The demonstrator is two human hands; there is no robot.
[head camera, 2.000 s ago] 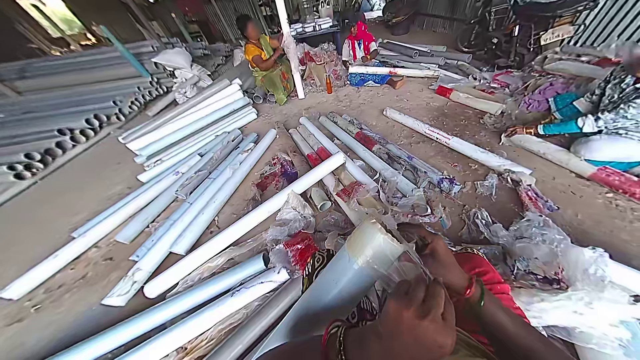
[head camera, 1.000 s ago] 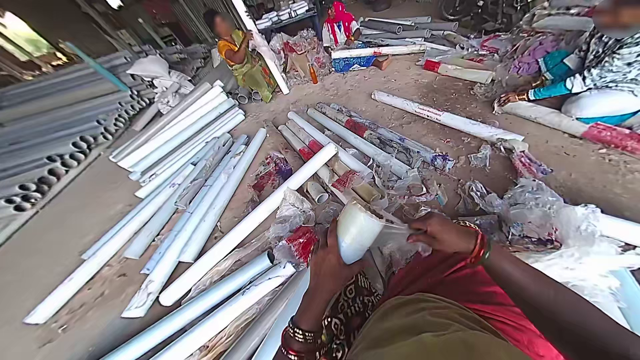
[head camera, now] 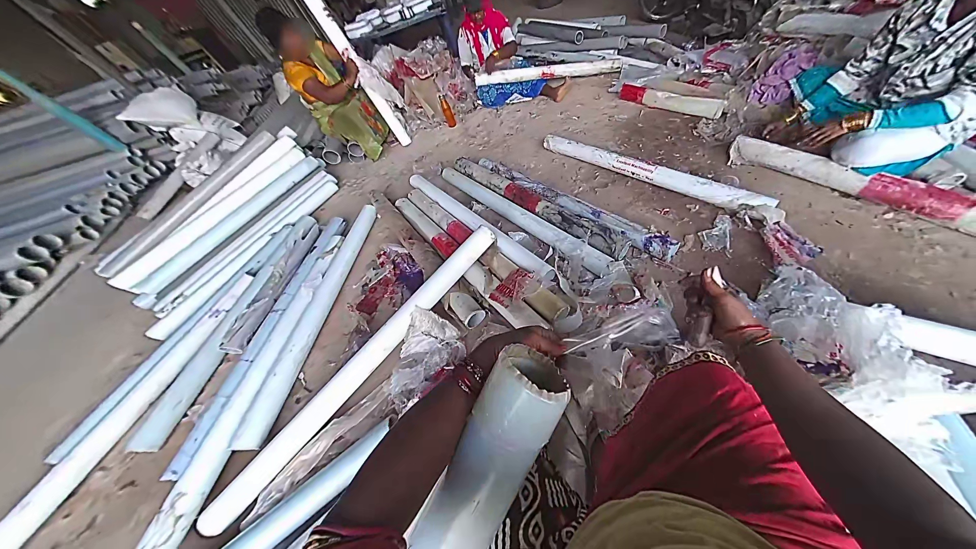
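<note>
A wide, pale plastic pipe [head camera: 499,450] with a ragged open end leans up across my lap. Behind its rim is my left hand [head camera: 526,341], the forearm lying along the pipe's left side, with the fingertips at one end of a stretched strip of clear plastic film [head camera: 618,324]. My right hand [head camera: 720,305] is out to the right, over the heap of film; its fingers are bent around something too small to tell, and the strip runs toward it. Crumpled clear plastic wrap [head camera: 610,374] lies just beyond the pipe.
White and grey pipes [head camera: 305,351] lie in rows at left, with red-marked pipes [head camera: 518,194] ahead. More plastic wrap [head camera: 839,328] is heaped at right. One person [head camera: 328,91] holds an upright pipe, another [head camera: 488,46] sits behind; a third person's hands [head camera: 831,130] are near a pipe.
My hands have moved apart, the right one outward to the right, with the film stretched between. My left hand has gone from the pipe's side to behind its rim.
</note>
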